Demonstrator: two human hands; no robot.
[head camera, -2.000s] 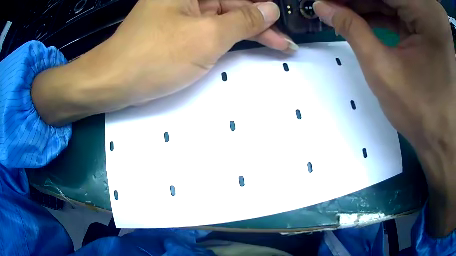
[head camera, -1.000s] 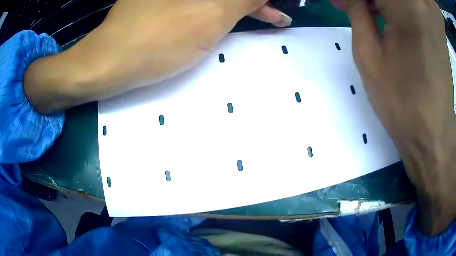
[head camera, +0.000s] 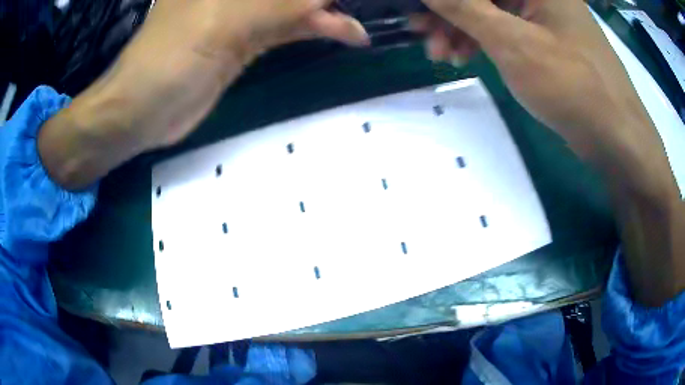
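A white sheet (head camera: 345, 225) with spaced rows of small dark pill-shaped stickers (head camera: 302, 207) lies in front of me. At the top edge, a dark, blurred object (head camera: 387, 24), which looks like the smartwatch body, is between my two hands. My left hand (head camera: 225, 45) reaches in from the left, its fingers partly cut off by the frame's top. My right hand (head camera: 511, 53) is at the object's right side, its fingertips blurred. The object's face cannot be made out.
The sheet lies on a green mat-topped table (head camera: 556, 195) with a worn, curved front edge. Shiny black material (head camera: 82, 45) is at the upper left. White sheets (head camera: 646, 90) are at the right edge. Blue sleeves (head camera: 37, 165) cover my wrists.
The view has shifted, and the whole sheet now shows lower and smaller. My hands have moved off it. The watch's sensor side, visible two seconds ago, no longer shows clearly.
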